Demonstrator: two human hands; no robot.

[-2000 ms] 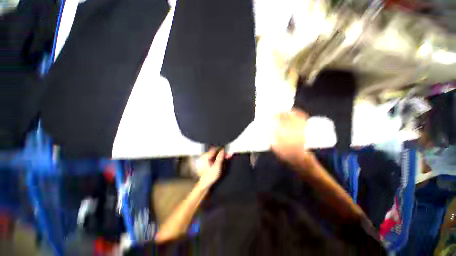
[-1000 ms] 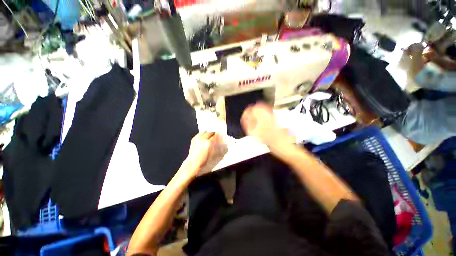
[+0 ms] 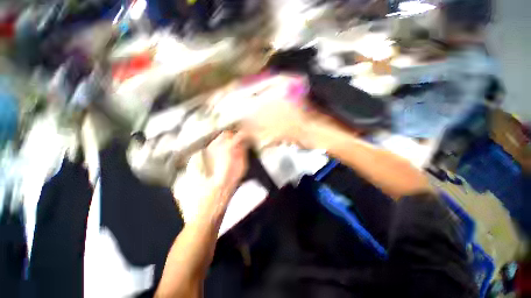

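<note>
The frame is strongly blurred. My left hand (image 3: pixel 222 162) is raised in front of the cream sewing machine (image 3: pixel 169 131), its fingers near a strip of black cloth (image 3: pixel 257 170). My right hand (image 3: pixel 272 119) is higher and to the right, over the machine's front. Its fingers are smeared by motion, and whether either hand grips the cloth cannot be told. A black cut panel (image 3: pixel 131 215) lies on the white table (image 3: pixel 113 273) at left. The needle area cannot be made out.
Another black panel (image 3: pixel 58 227) lies at far left. A blue crate (image 3: pixel 349 218) with black cloth is below right of the table edge. A pale crumpled thing (image 3: pixel 291 162) lies beside the machine. A person in light blue (image 3: pixel 419 113) is at upper right.
The view has swung right, so the machine and panels appear farther left. Both hands have moved up; my right hand has left the black cloth under the machine arm and is over the machine.
</note>
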